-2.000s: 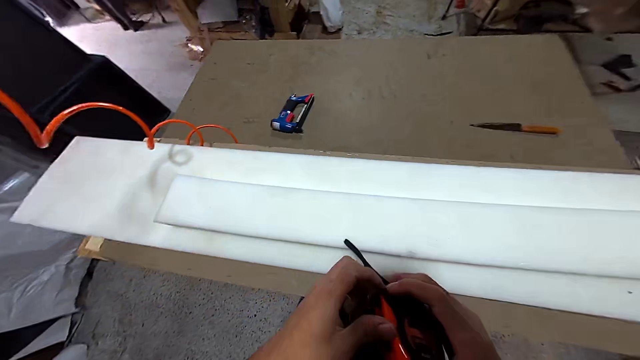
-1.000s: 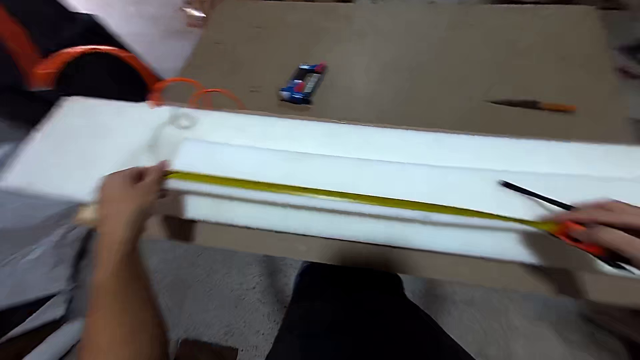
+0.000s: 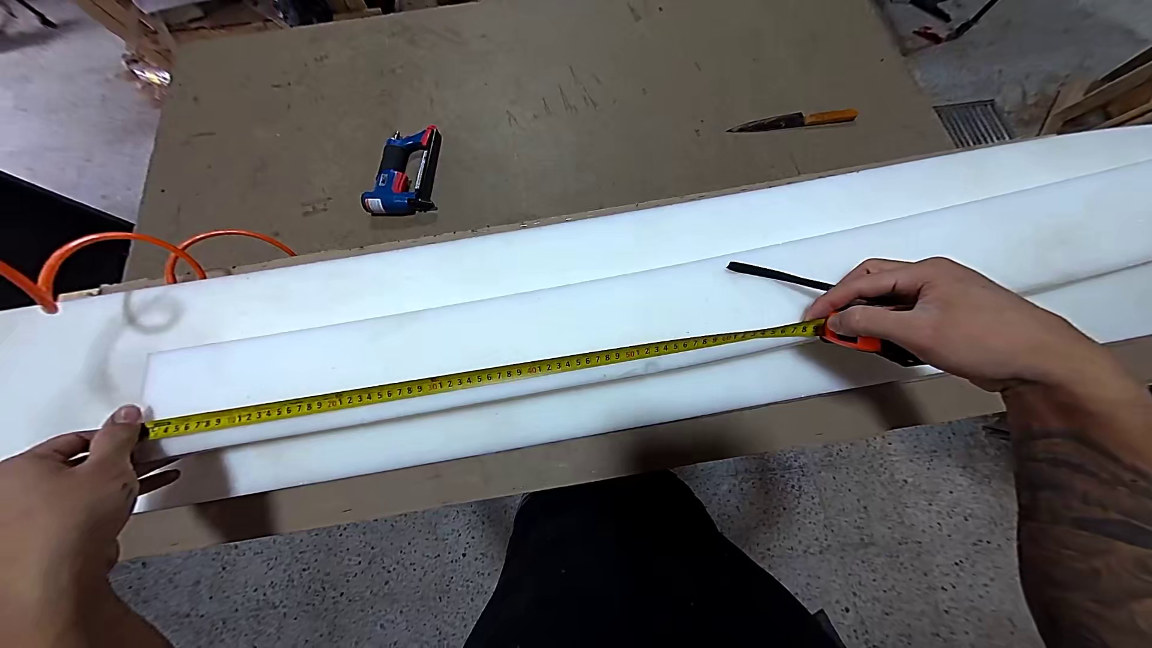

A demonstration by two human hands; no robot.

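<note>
A yellow tape measure blade (image 3: pixel 486 376) lies stretched along the near edge of the upper white foam strip (image 3: pixel 540 315). This strip rests on a wider white foam piece (image 3: pixel 432 270). At the strip's left end, my left hand (image 3: pixel 108 468) pinches the blade's end between thumb and fingers. My right hand (image 3: pixel 927 315) grips the orange and black tape measure case (image 3: pixel 855 342), where the blade comes out. A thin black marking tool or strip (image 3: pixel 778 274) sticks out to the left from under the right hand's fingers; its kind is unclear.
A blue pneumatic stapler (image 3: pixel 400 171) and a knife with an orange-brown handle (image 3: pixel 792 121) lie on the brown worktable (image 3: pixel 585 108) beyond the foam. An orange coiled air hose (image 3: pixel 117 238) runs over the foam's left end. A floor drain grate (image 3: pixel 974 123) lies beyond the table at right.
Two seconds ago both hands were together at the tape measure case near the strip's near edge. They are now far apart, with the blade drawn out between them.
</note>
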